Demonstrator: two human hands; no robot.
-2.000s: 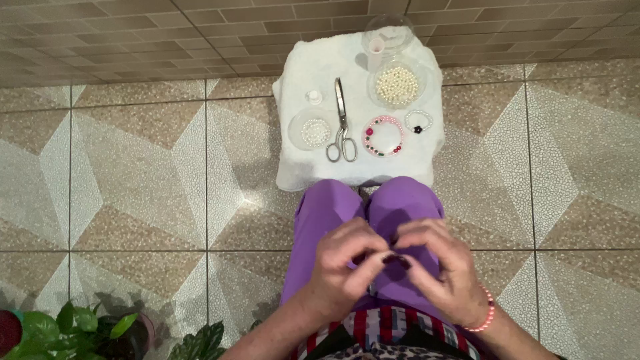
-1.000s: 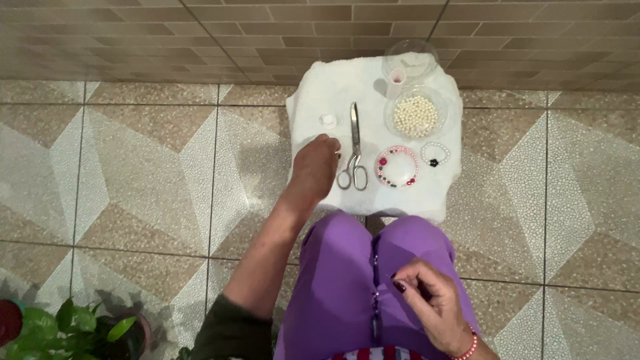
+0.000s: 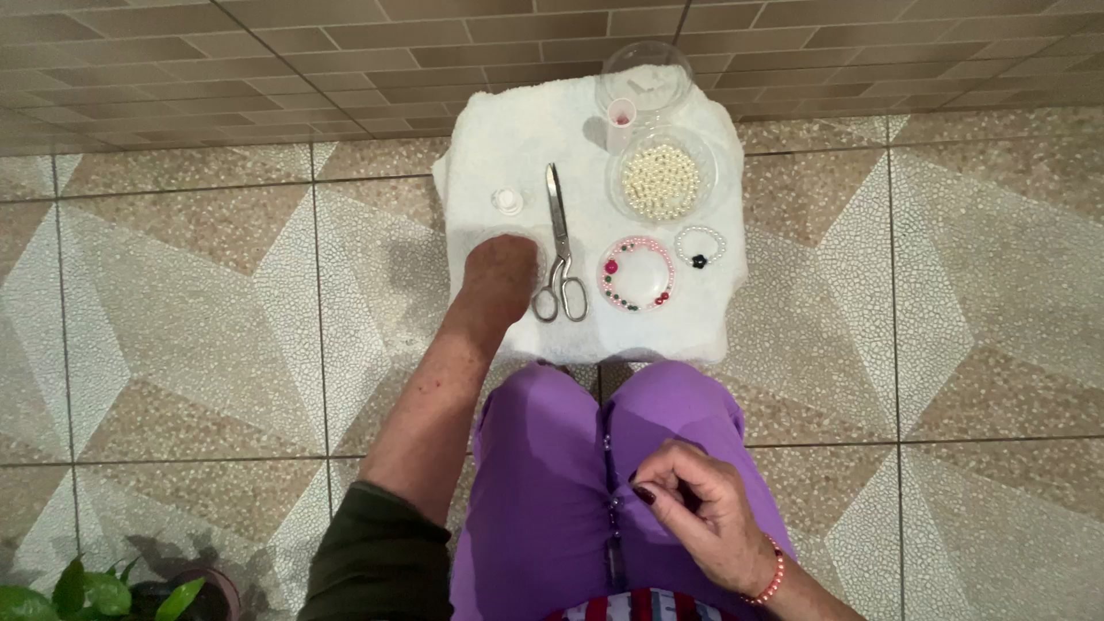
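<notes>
My left hand (image 3: 504, 272) is over a clear dish of small beads, left of the metal scissors (image 3: 561, 250); its fingers are hidden beneath it. Above my lap, my right hand (image 3: 690, 509) pinches thumb and forefinger on a thin beaded strand (image 3: 613, 513) that hangs against the purple trousers. Right of the scissors lies a ring of pink, red and green beads (image 3: 638, 273) around a clear dish. Beside that is a white bead bracelet (image 3: 700, 247) with a black flower. Behind them stands a clear bowl of cream pearl beads (image 3: 661, 182).
A white towel (image 3: 517, 129) covers the small stand. On it are a white spool-like item (image 3: 507, 202), a small pink cup (image 3: 621, 116) and a clear round lid (image 3: 647, 82). The tiled wall (image 3: 388, 52) rises behind. A potted plant (image 3: 103, 591) is at lower left.
My left hand has moved away from my right hand, out to the small bead dish. My right hand stays above my lap. The strand now shows hanging over the trousers.
</notes>
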